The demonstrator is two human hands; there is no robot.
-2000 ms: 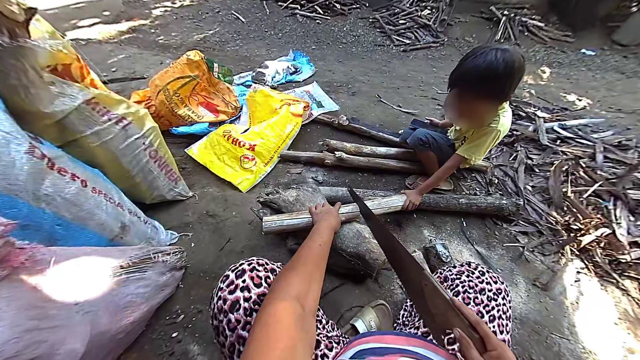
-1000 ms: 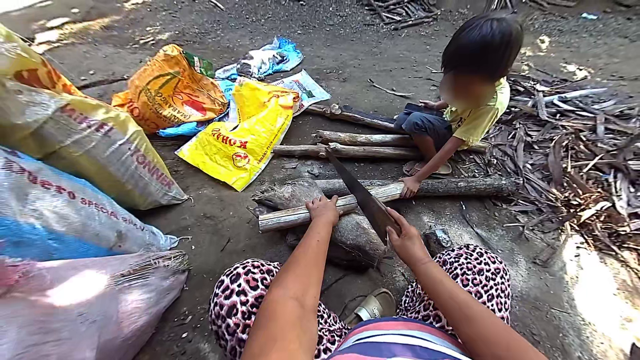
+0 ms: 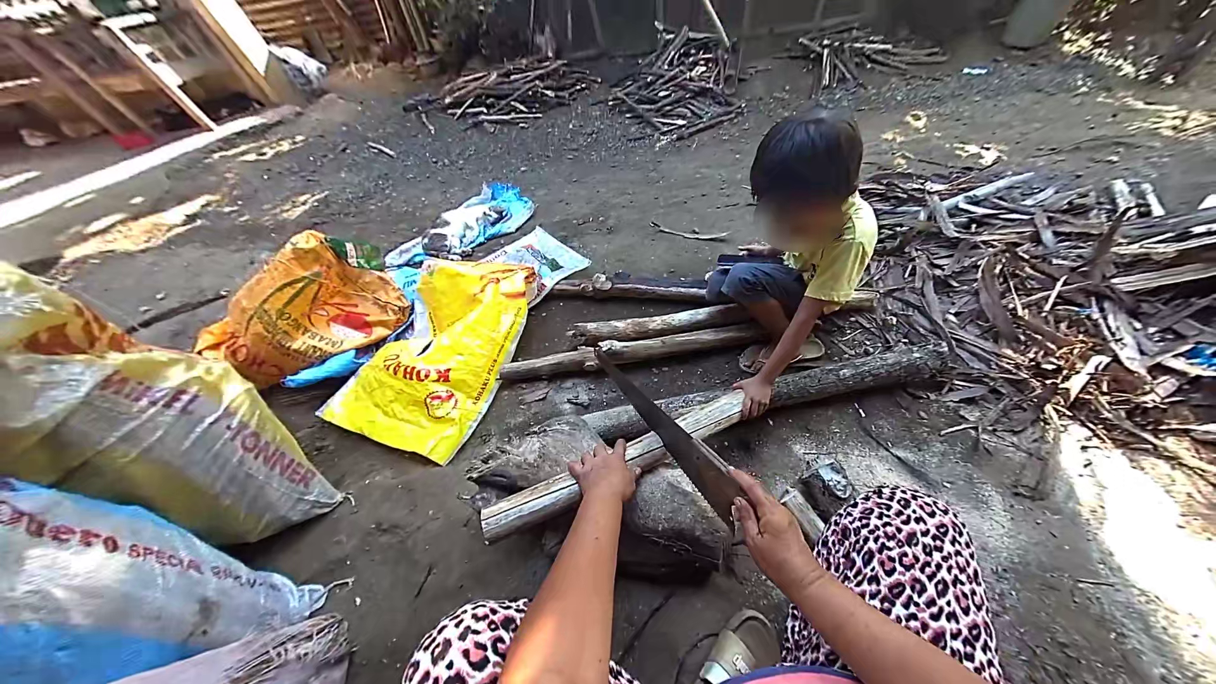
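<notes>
A hand saw [image 3: 676, 439] lies across a peeled wooden pole [image 3: 546, 496], its tip pointing up and left. My right hand [image 3: 771, 532] is closed around the handle end of the saw, whose grip is mostly hidden by the fingers. My left hand [image 3: 604, 472] presses on the pole to the left of the blade, fingers over its top. Under the pole is a thick log [image 3: 670, 513]. Another person's hand [image 3: 755, 395] rests on the pole's far right part. A longer log [image 3: 855, 377] lies just behind.
A crouching person in a yellow shirt [image 3: 844, 249] is across from me. More poles [image 3: 632, 351] lie behind the work. Filled sacks [image 3: 180, 446] stand at left, beside a yellow sack [image 3: 432, 370] and an orange sack [image 3: 309, 309]. Bark scraps [image 3: 1007, 304] cover the ground at right; stick piles [image 3: 679, 85] lie farther back.
Two seconds ago the saw was nearer my body on the right; my right hand has since moved forward and left with it. My left hand stays on the pole. The view has tilted up.
</notes>
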